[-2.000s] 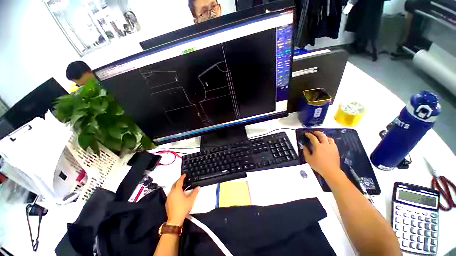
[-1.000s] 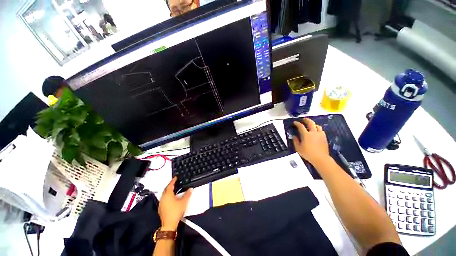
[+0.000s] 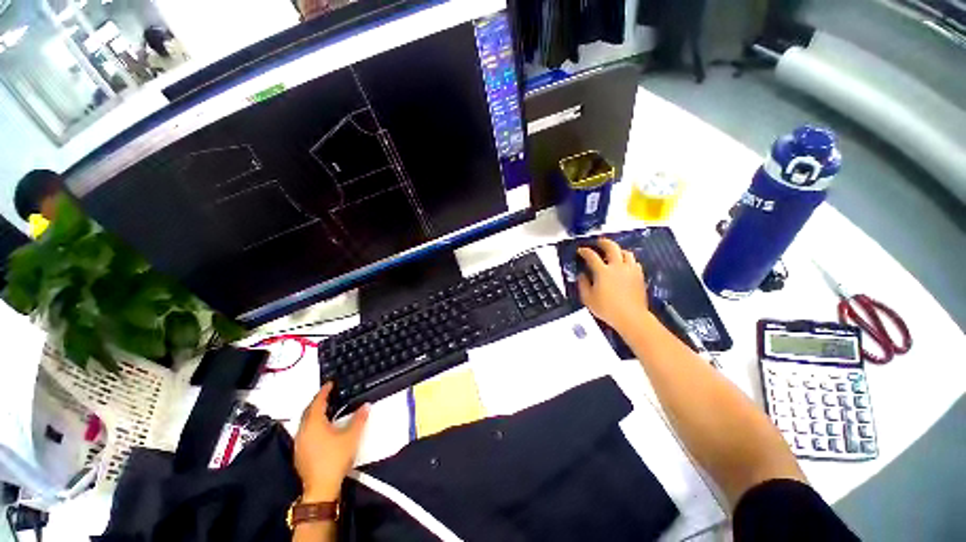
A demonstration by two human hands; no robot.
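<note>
The monitor (image 3: 307,169) shows thin white pattern outlines on black. My right hand (image 3: 614,283) rests over the dark mouse (image 3: 586,265) on the mouse pad (image 3: 678,277). My left hand (image 3: 326,443) lies at the front left corner of the black keyboard (image 3: 445,323), fingers apart, holding nothing I can see. A black garment (image 3: 530,466) with small dark buttons covers the desk front. A white tape measure (image 3: 408,504) trails over it beside my left wrist. A yellow-brown piece (image 3: 447,401) lies on white paper between keyboard and garment.
A calculator (image 3: 818,392), red-handled scissors (image 3: 871,323) and a blue bottle (image 3: 771,212) stand or lie at right. A dark blue tin (image 3: 586,196) and yellow tape roll (image 3: 654,197) sit behind the pad. A plant (image 3: 90,281) and white perforated basket (image 3: 132,397) are at left.
The view has shifted right, so the desk things appear further left. The person behind the monitor is out of view. Both hands stay at the keyboard and mouse.
</note>
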